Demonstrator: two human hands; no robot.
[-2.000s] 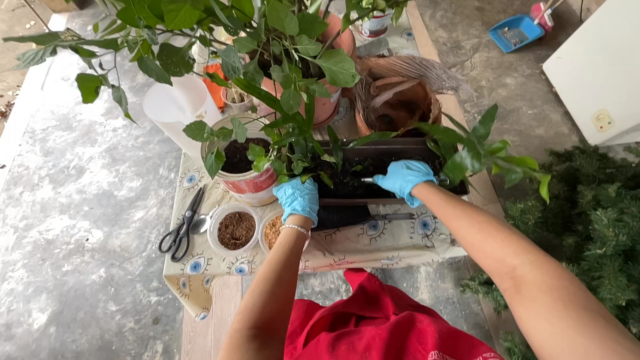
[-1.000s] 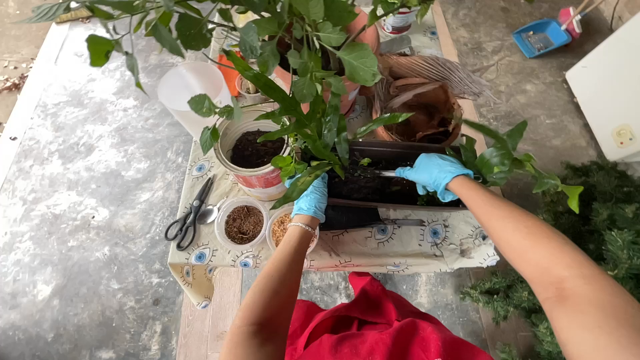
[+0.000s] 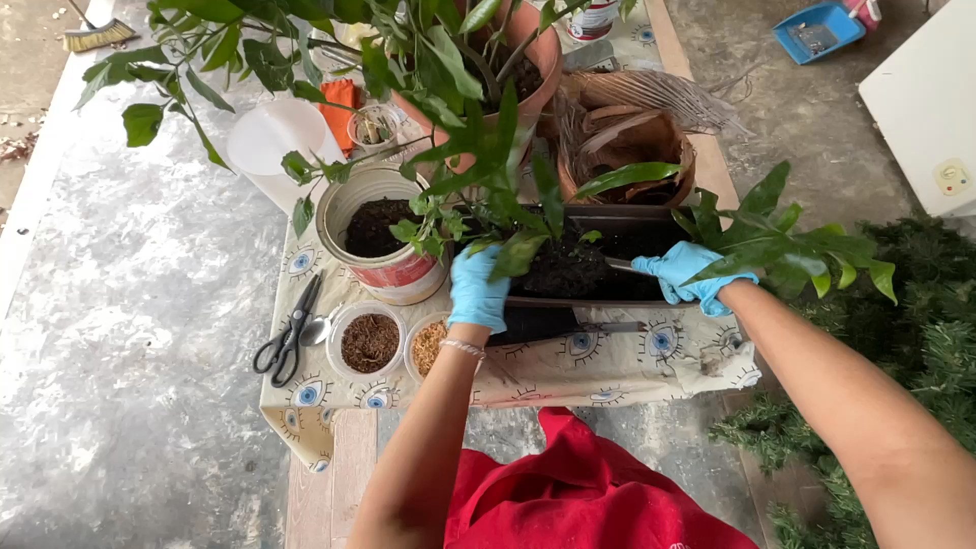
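A long dark plastic planter [image 3: 648, 221] with dark soil [image 3: 564, 267] lies across the table. My left hand [image 3: 479, 286], in a blue glove, is at the planter's left end, against the leaves and base of a green plant [image 3: 526, 206]; its fingers are partly hidden by leaves. My right hand [image 3: 682, 276], also gloved, grips the handle of a metal tool [image 3: 621, 264], whose tip reaches the soil. More lobed leaves [image 3: 793, 236] spread behind my right wrist. A black trowel [image 3: 537, 324] rests in front of the planter.
Left of the planter stand a paint can with soil [image 3: 396, 278], black scissors [image 3: 290, 332], a spoon [image 3: 316, 329] and tubs of brown fibre [image 3: 370, 343] and tan flakes [image 3: 427, 347]. Behind are a potted plant [image 3: 541, 53], a terracotta-coloured pot [image 3: 686, 171] and a white plastic container [image 3: 278, 145].
The right hand and its metal tool have shifted a little along the planter. The left hand stays by the plant's base. The view has moved slightly.
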